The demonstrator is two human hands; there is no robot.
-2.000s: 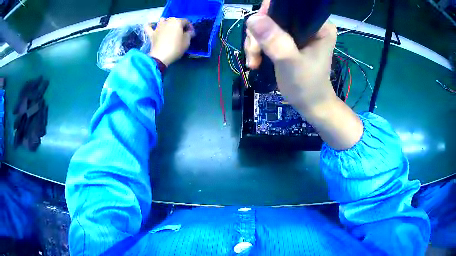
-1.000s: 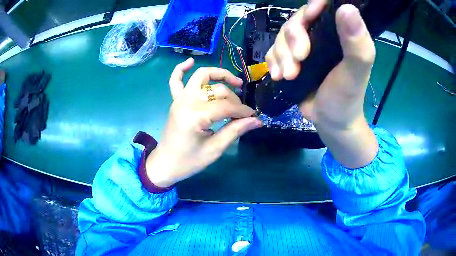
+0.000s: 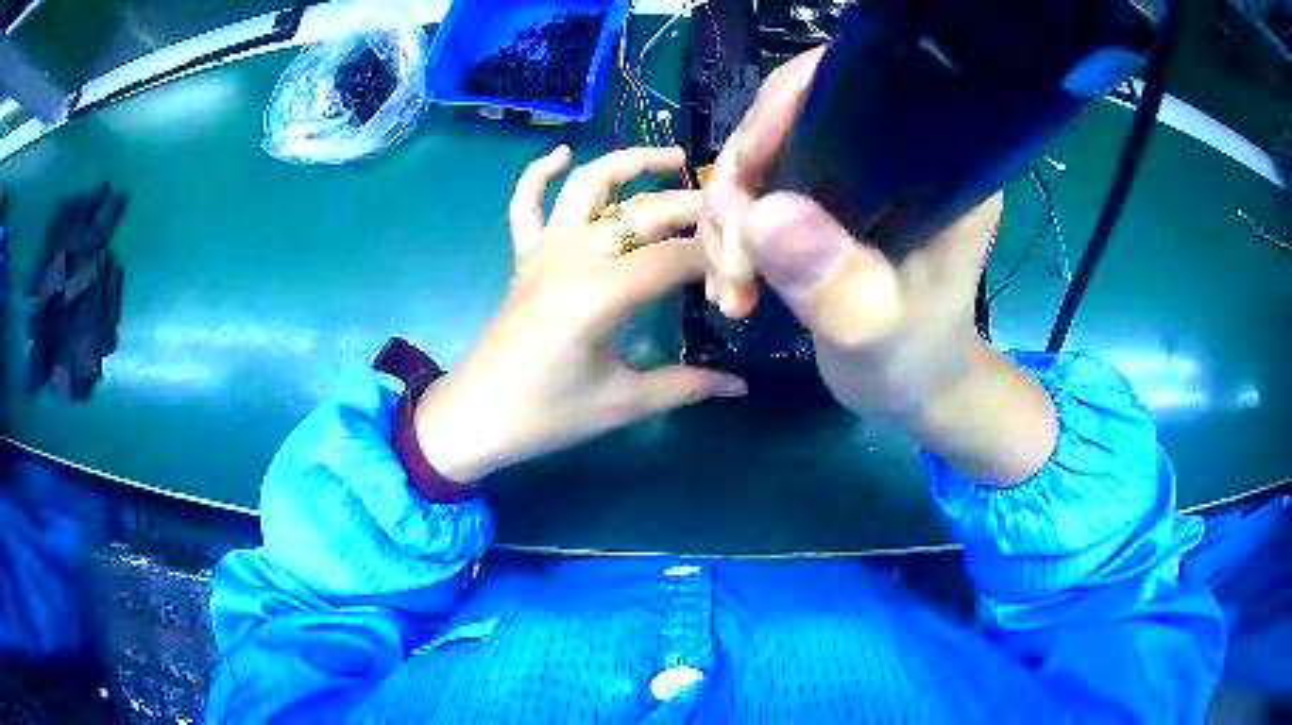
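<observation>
My right hand (image 3: 864, 283) is closed around the thick black electric screwdriver (image 3: 949, 121), which tilts over the black device housing (image 3: 794, 371). The screwdriver's lower end is hidden behind my fingers. My left hand (image 3: 574, 319) is at the housing's left side, thumb and fingers apart, with the thumb tip at the housing's front left corner. No held thing shows in it; its index fingertip is hidden behind my right hand. The circuit board is mostly hidden by my right hand.
A blue parts bin (image 3: 527, 64) with dark screws stands at the back, beside a clear plastic bag (image 3: 344, 88). Dark strips (image 3: 74, 290) lie at the far left. Thin wires run along both housing sides. A black cord (image 3: 1119, 213) hangs at the right of the green bench (image 3: 567, 496).
My left hand went from the blue bin to the housing's left side, where its thumb and fingers have since parted. My right hand lowered the screwdriver over the housing.
</observation>
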